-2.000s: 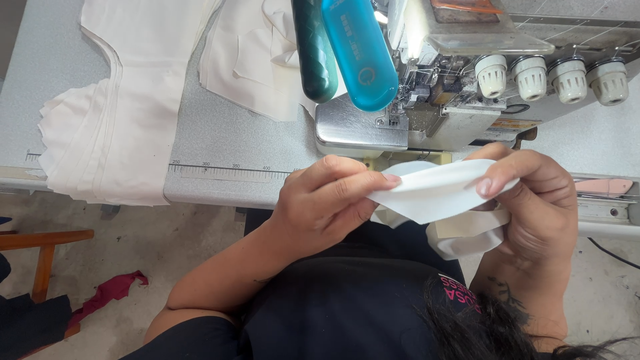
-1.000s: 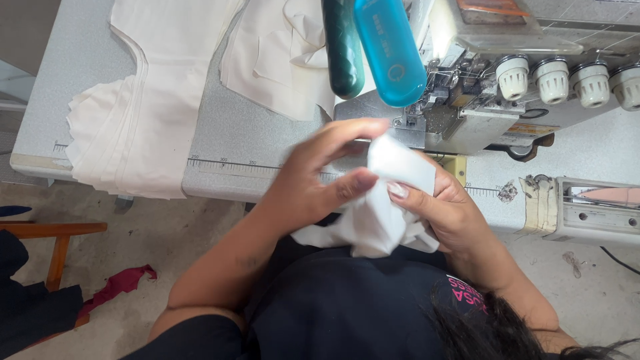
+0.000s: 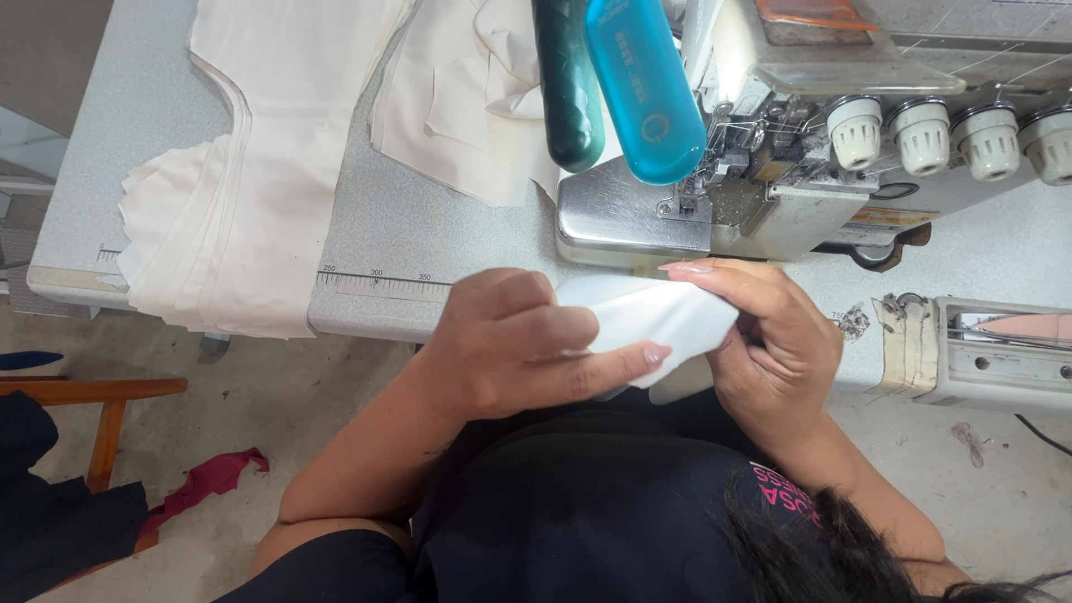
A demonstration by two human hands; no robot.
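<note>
Between my two hands a piece of white fabric (image 3: 653, 322) is held just in front of the table's edge, below the metal bed of an overlock sewing machine (image 3: 628, 213). My left hand (image 3: 519, 352) grips its left side, with the index finger stretched across the front. Its right side is pinched by my right hand (image 3: 766, 343), whose fingertips lie on the upper edge. A lower part of the fabric hangs beneath, partly hidden by the hands. The machine's needle area (image 3: 691, 201) is lit and holds no visible cloth.
Stacked cream fabric pieces (image 3: 285, 167) overhang the table's front edge at left; more cut pieces (image 3: 461, 109) lie behind. A teal device (image 3: 649, 92) and a dark green one (image 3: 569, 84) jut over the machine bed. White tension dials (image 3: 921, 138) line the right. A wooden chair frame (image 3: 109, 389) stands lower left.
The white fabric, bunched between my hands one second ago, is now spread flatter. My right hand has moved up and to the right, away from my left hand.
</note>
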